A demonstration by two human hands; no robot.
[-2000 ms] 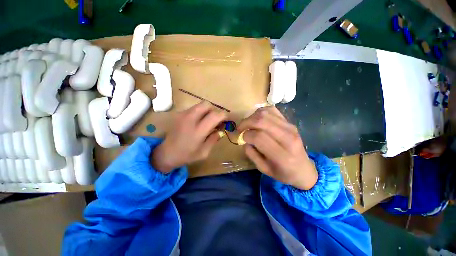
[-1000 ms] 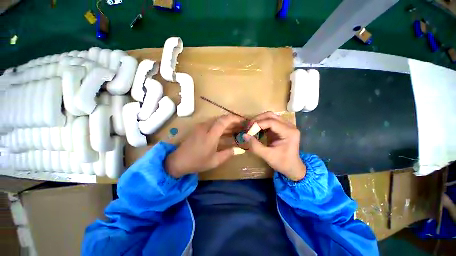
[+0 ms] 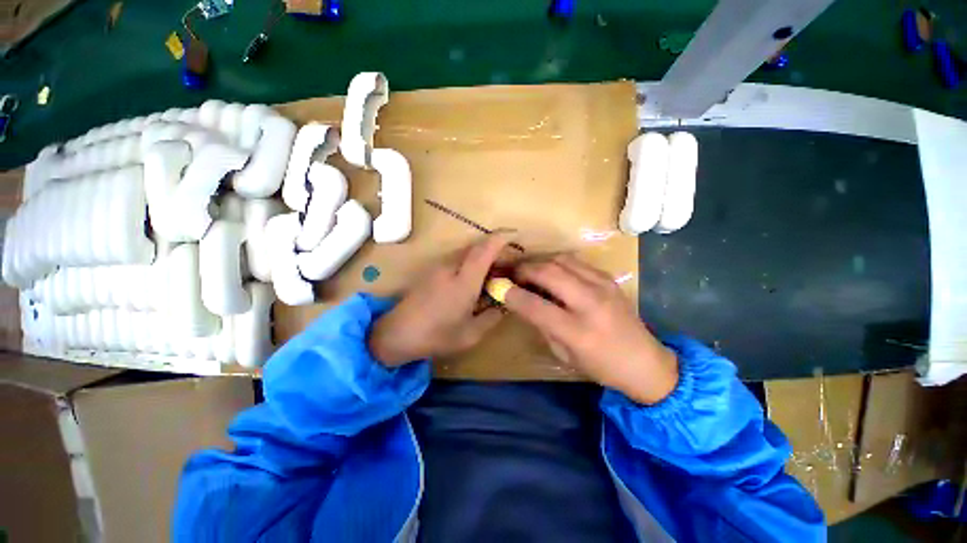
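Observation:
My left hand (image 3: 445, 302) and my right hand (image 3: 589, 316) meet over the cardboard work mat (image 3: 498, 159), fingers close together. A yellow finger cot shows on a fingertip between them. A small dark part shows only in bits between the fingers; most of it is hidden, and I cannot tell its shape now. A thin dark stick (image 3: 458, 216) lies on the mat just beyond my hands. Loose white housing shells lie left of my hands, among them an open one (image 3: 393, 197) and another (image 3: 364, 117) behind it.
Many white shells are stacked in rows (image 3: 74, 223) at the left. Two shells (image 3: 665, 182) stand at the right by a black mat (image 3: 785, 255). A grey metal post (image 3: 732, 58) rises behind. The green belt (image 3: 445, 53) carries blue batteries. Cartons (image 3: 159, 456) stand below left.
My hands have closed together over the small part; the blue and dark piece seen between them earlier is now mostly covered. The view has shifted, and parts on the belt have changed position.

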